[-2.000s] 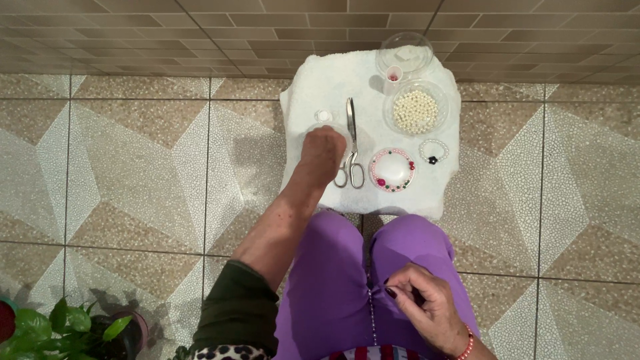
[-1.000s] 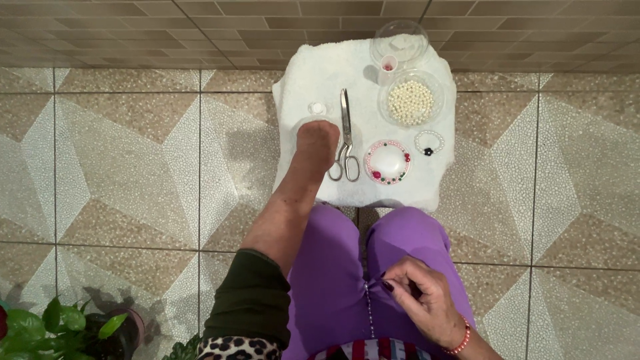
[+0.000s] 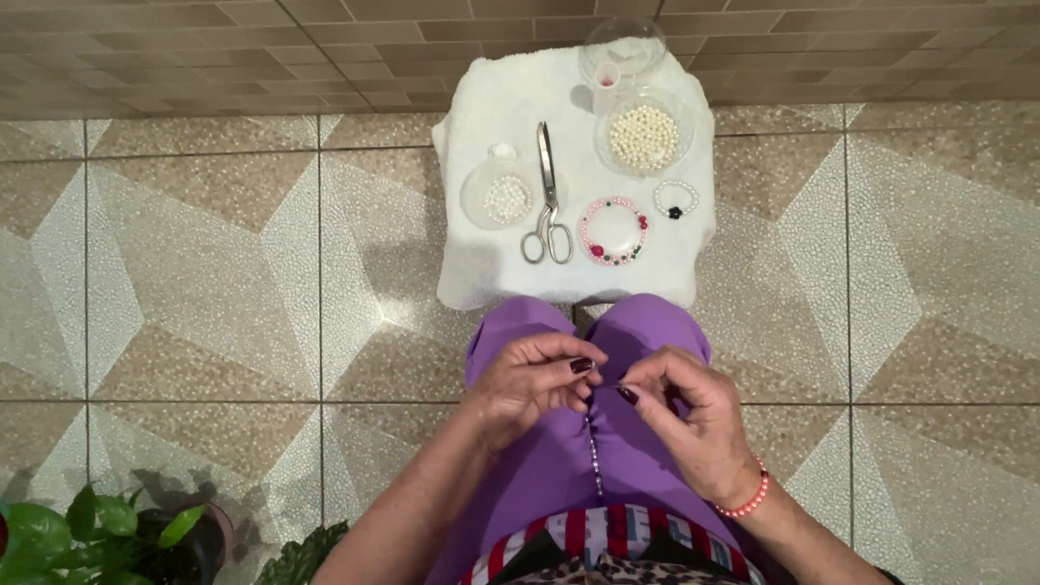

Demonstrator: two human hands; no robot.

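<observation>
My left hand pinches something tiny, apparently a bead, between thumb and forefinger above my lap. Close beside it, my right hand pinches the end of a thin thread. A strand of pearl-like beads hangs between my thighs below the hands. On the white towel lie closed metal scissors, with a shallow dish of white beads to their left. To their right are a pink bead bracelet around a white round object and a white bead bracelet with a black flower.
A clear bowl of cream pearl beads stands at the towel's upper right, beside a small cup and a clear empty-looking container. A brick-patterned wall rises behind. Potted plants stand at lower left.
My left hand has moved from the dish of white beads beside the scissors back to my lap, close to my right hand. The dish now shows uncovered.
</observation>
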